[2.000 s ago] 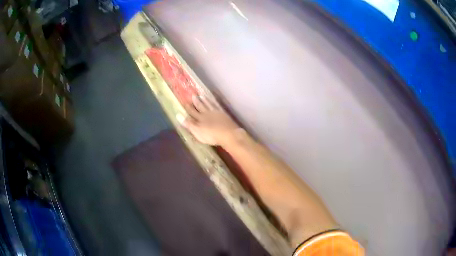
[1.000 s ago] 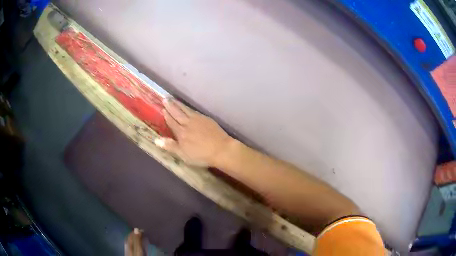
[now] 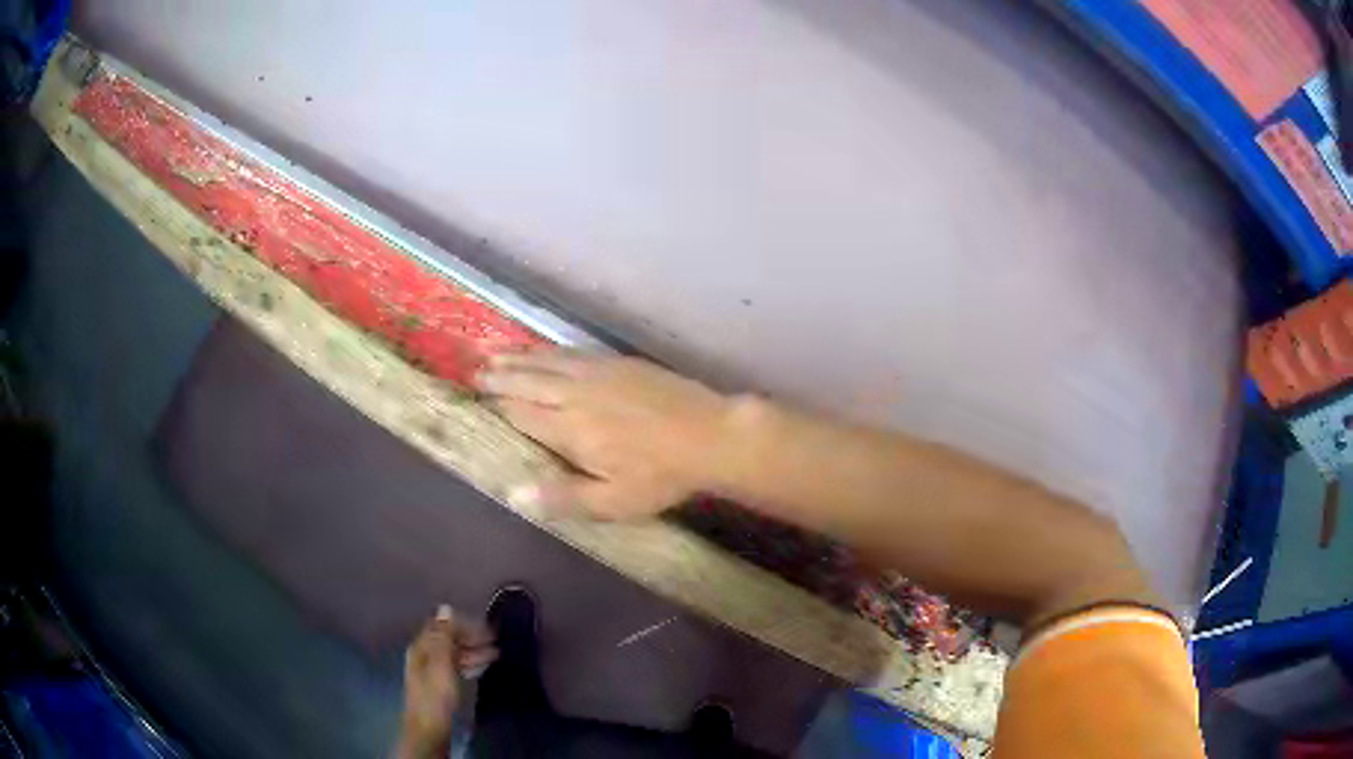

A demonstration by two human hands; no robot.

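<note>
My right hand (image 3: 616, 430) lies palm down, fingers pointing left, on the front trough (image 3: 327, 260), a long red strip littered with dark debris. Its thumb rests over the wooden edge board (image 3: 356, 371). I see nothing gripped in it; what lies under the palm is hidden. Dark debris (image 3: 787, 549) fills the trough to the right, under my forearm, with red and pale bits near its right end. My left hand (image 3: 438, 660) hangs low at the bottom of the view, fingers curled, away from the trough; whether it holds anything is unclear.
The mauve cutting pad (image 3: 831, 223) lies behind the trough with a few dark specks. The blue press beam (image 3: 1187, 119) with pink notices (image 3: 1239, 52) curves at upper right. An orange guard (image 3: 1303, 353) and a pale panel (image 3: 1328, 489) stand at right. My shoes (image 3: 512, 615) are below.
My right hand has moved rightward along the trough, and more red strip shows to its left. Dark debris now shows right of the hand. My left hand has come into view at the bottom.
</note>
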